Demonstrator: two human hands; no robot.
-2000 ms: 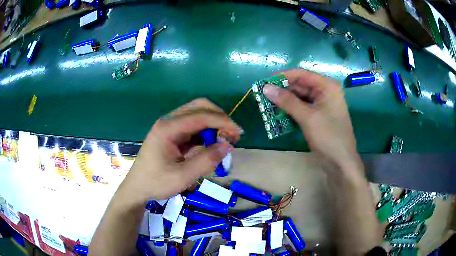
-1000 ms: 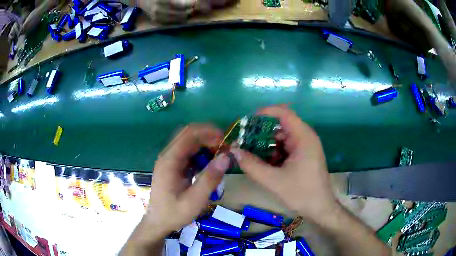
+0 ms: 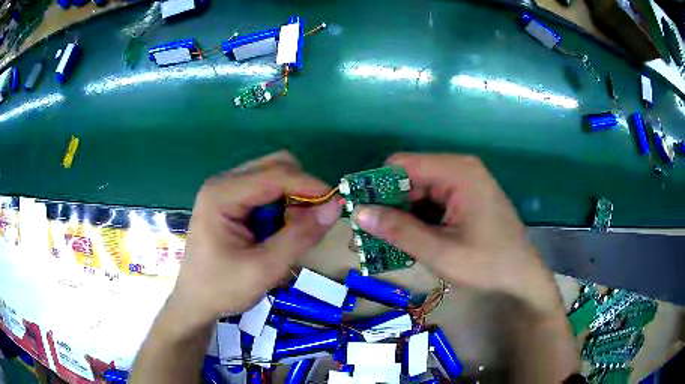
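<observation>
My left hand (image 3: 255, 225) is closed around a blue battery pack (image 3: 267, 220), mostly hidden by the palm and fingers. Its yellow and dark leads (image 3: 312, 199) run to a pale socket at the upper left corner of a green circuit board panel (image 3: 379, 255). My left fingertips touch near that edge. My right hand (image 3: 451, 217) grips the panel, thumb on its face and fingers behind. Below the hands lies a heap of blue battery packs (image 3: 308, 305) with white pads and loose leads.
The green conveyor belt (image 3: 188, 142) crosses ahead, with wired battery packs (image 3: 251, 45), a small board (image 3: 253, 95) and a yellow strip (image 3: 70, 151). A grey bracket (image 3: 623, 259) and piled board panels (image 3: 616, 330) are at right. Printed sheeting (image 3: 98, 292) lies at left.
The hands have come together from being apart. The panel is tilted differently and shows more of its face. The leads now run nearly level to its corner. The view has shifted slightly.
</observation>
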